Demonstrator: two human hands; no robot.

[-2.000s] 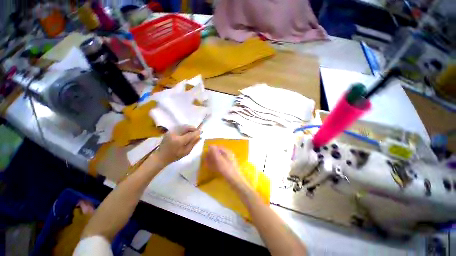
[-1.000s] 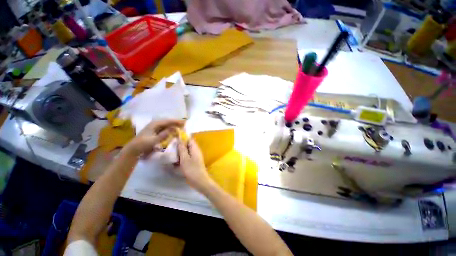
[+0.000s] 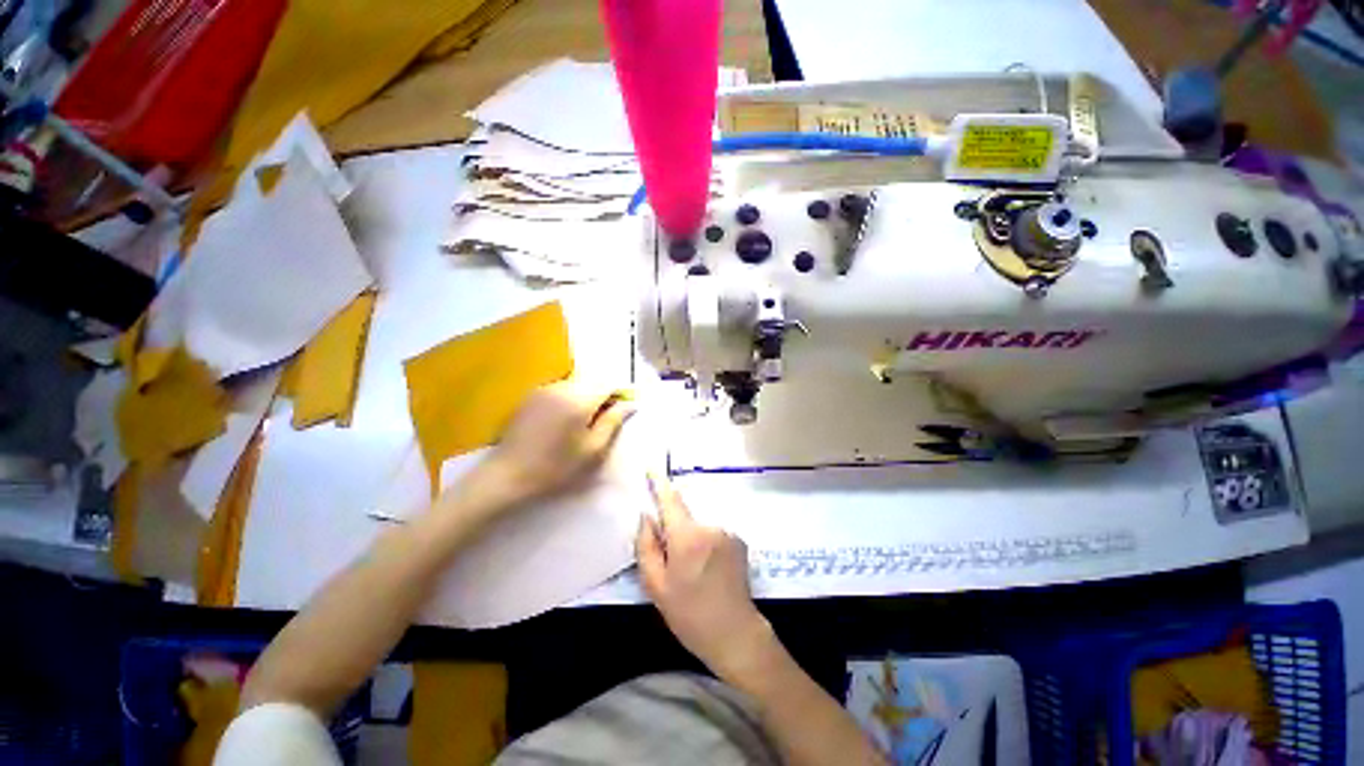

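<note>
A white-faced piece lies on the machine table in front of me, its edge near the needle area. My left hand is on its upper part, fingers bent with a bit of mustard fabric at the fingertips beside the presser foot. My right hand rests at its right edge, index finger pointing up, pressing it flat. A mustard panel lies beyond my left wrist, partly under the white piece. The HIKARI sewing machine head is at the right. The presser foot is small and its contact with fabric is unclear.
A fanned cream stack lies behind the machine's left end. White pieces and mustard pieces lie at left. The pink pen holder stands on the machine. A red basket is far left; a blue basket is below right.
The view has moved toward the machine. My hands have moved from the left side of the table to near the needle. The white-faced piece now lies spread out, where before my hands held bunched fabric.
</note>
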